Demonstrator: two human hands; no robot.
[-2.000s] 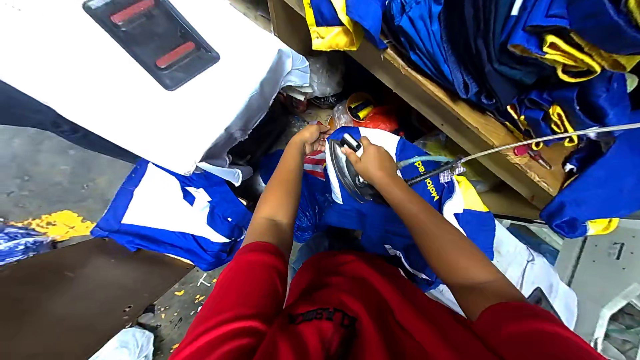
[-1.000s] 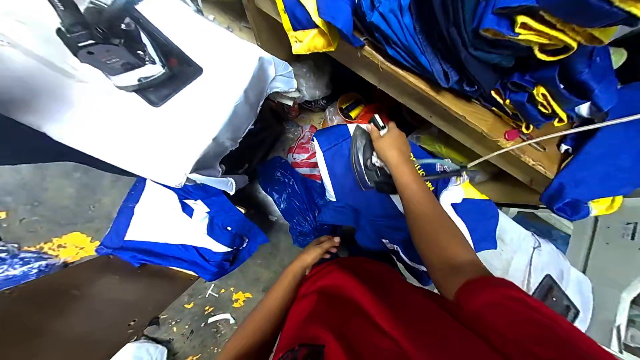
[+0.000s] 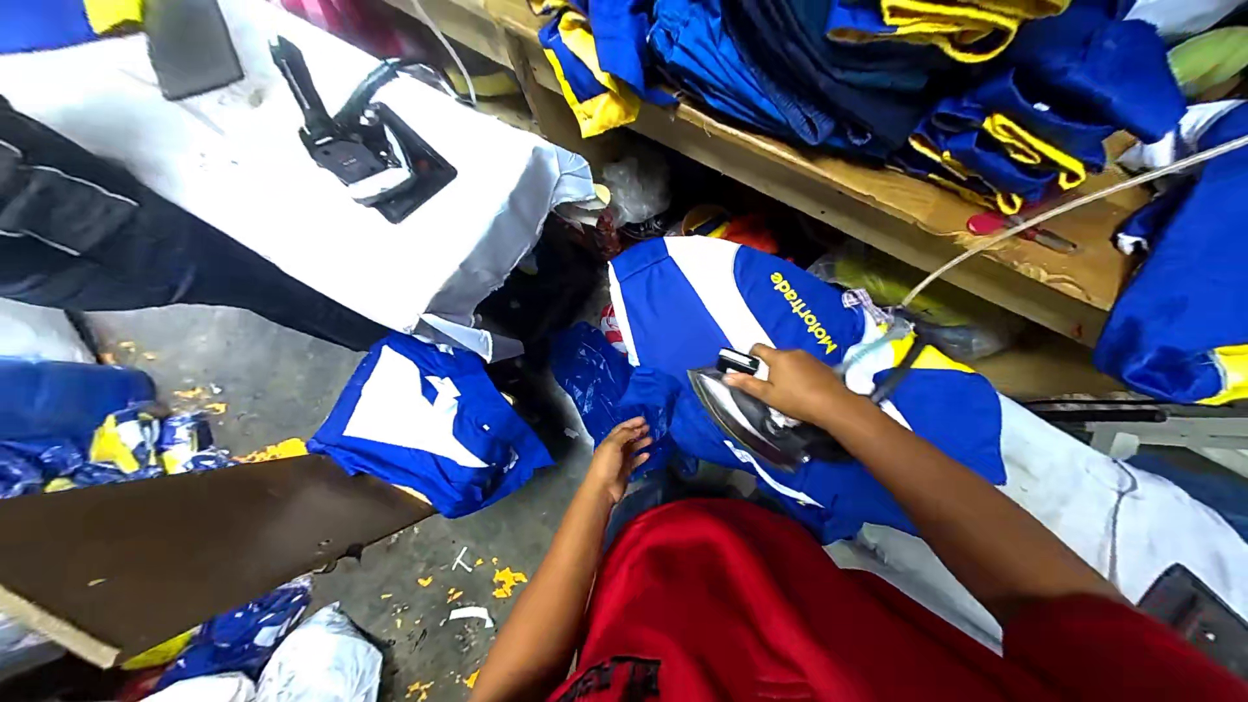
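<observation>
My right hand (image 3: 795, 385) is closed round the handle of a steam iron (image 3: 746, 419), whose soleplate rests on a blue, white and yellow garment (image 3: 673, 312). The garment is spread over a white-covered ironing board (image 3: 1063, 487) and bears yellow lettering. At the garment's near left edge is my left hand (image 3: 621, 458), its fingers parted and slightly curled, close to blue cloth; whether it touches the cloth I cannot tell. A pale cord (image 3: 1072, 205) and a hose run from behind the iron.
Another iron (image 3: 361, 161) stands on a white-covered table (image 3: 468, 195) at left, beside a person's dark-clothed leg (image 3: 175, 244). A folded blue and white garment (image 3: 429, 429) lies left of my hand. A wooden shelf (image 3: 760, 156) holds stacked garments and a red-handled screwdriver (image 3: 1019, 232). Scraps litter the floor.
My left hand, near the iron at first, has moved toward my body. The iron in my right hand has slid from the garment's far part to its near part. The view has swung left.
</observation>
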